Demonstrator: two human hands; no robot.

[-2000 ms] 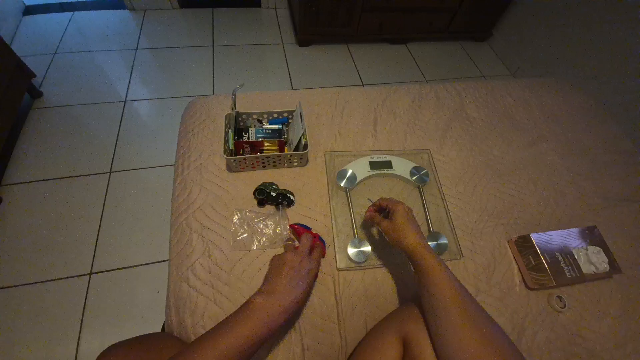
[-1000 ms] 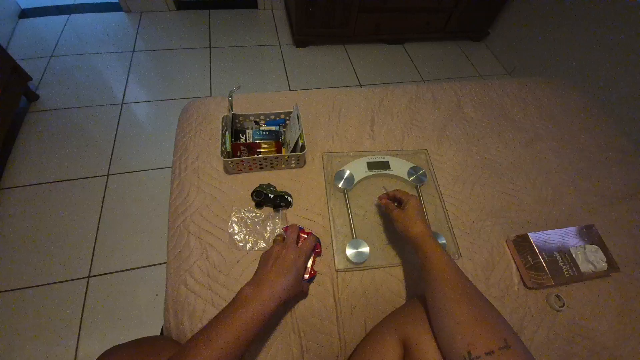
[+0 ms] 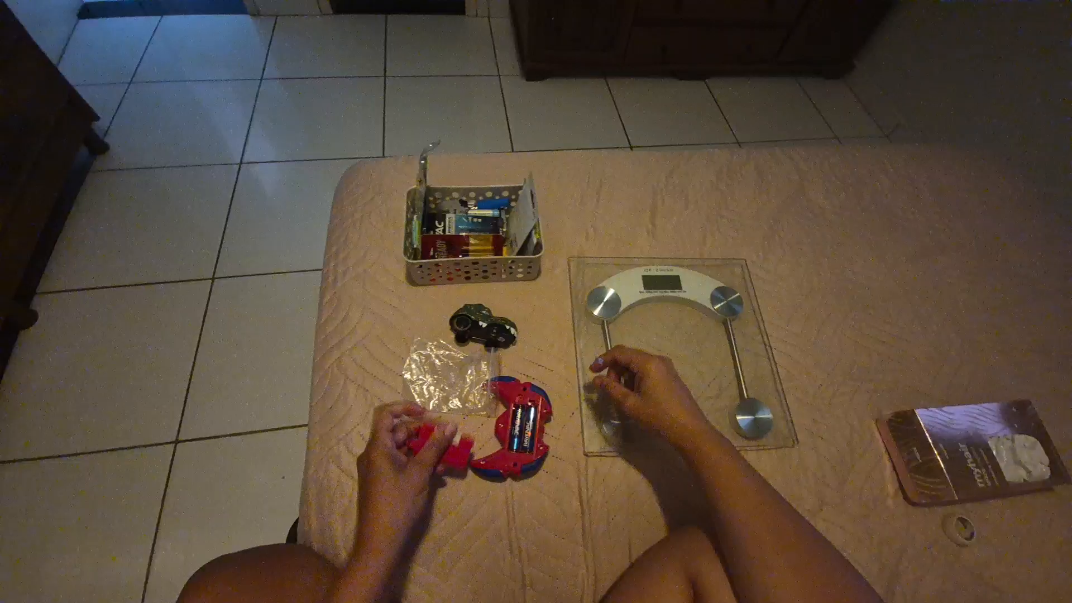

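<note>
My left hand (image 3: 402, 456) holds a small red plastic battery cover (image 3: 450, 450) between thumb and fingers. Just right of it, a red and blue toy remote control (image 3: 509, 461) lies back side up, with batteries (image 3: 524, 429) showing in its open compartment. My right hand (image 3: 649, 389) hovers over the lower left of a glass bathroom scale (image 3: 678, 360), thumb and index finger close together; whether something thin is between them cannot be made out. Above the remote lie a crumpled clear plastic bag (image 3: 448, 377) and a dark toy car (image 3: 483, 327).
A perforated plastic basket (image 3: 475, 270) with battery packs and other items stands beyond the toy car. On the right of the quilted bedspread (image 3: 854, 293) lie a flat printed package (image 3: 955, 452) and a small roll of tape (image 3: 959, 528). Dark wooden furniture (image 3: 687, 38) stands on the tiled floor.
My left hand has moved off the remote to the left and now holds the red cover; the battery compartment has come into view. My right hand has stayed over the scale.
</note>
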